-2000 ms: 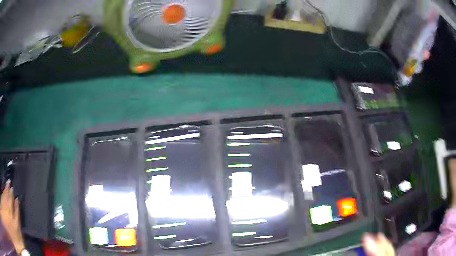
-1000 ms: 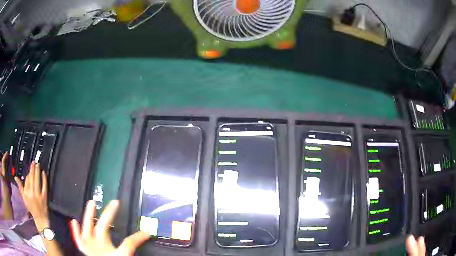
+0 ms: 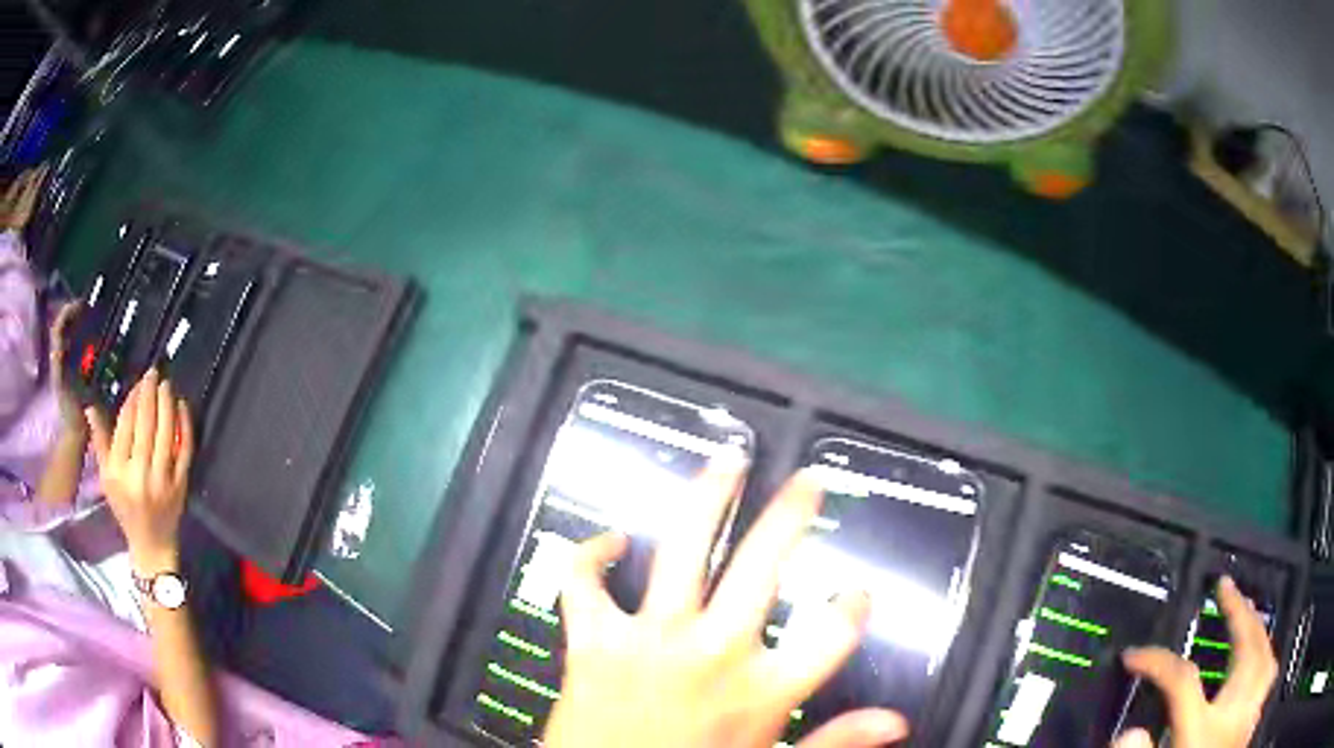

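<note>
A dark tray (image 3: pixel 465 504) holds several smartphones side by side. The first phone (image 3: pixel 644 417) and second phone (image 3: pixel 914 512) have bright glare; the first shows green text lines. The third phone (image 3: pixel 1090 614) also shows green lines. My left hand (image 3: pixel 702 628) is spread over the first two phones, holds nothing and hides their middles. My right hand (image 3: pixel 1207 694), cut off by the bottom edge, is over the rightmost phones with fingers apart; whether its fingertips touch a screen I cannot tell.
Another person's hand (image 3: pixel 144 468) with a watch is at a second tray (image 3: pixel 383 344) on the left, which holds several phones and one bare slot. A green fan (image 3: pixel 936 146) stands behind the green mat (image 3: pixel 615 190). A power strip (image 3: pixel 1258 197) lies at back right.
The view has swung left. My left hand has moved from the tray's left edge over the first two phones. The first phone's green and orange buttons have given way to green text lines.
</note>
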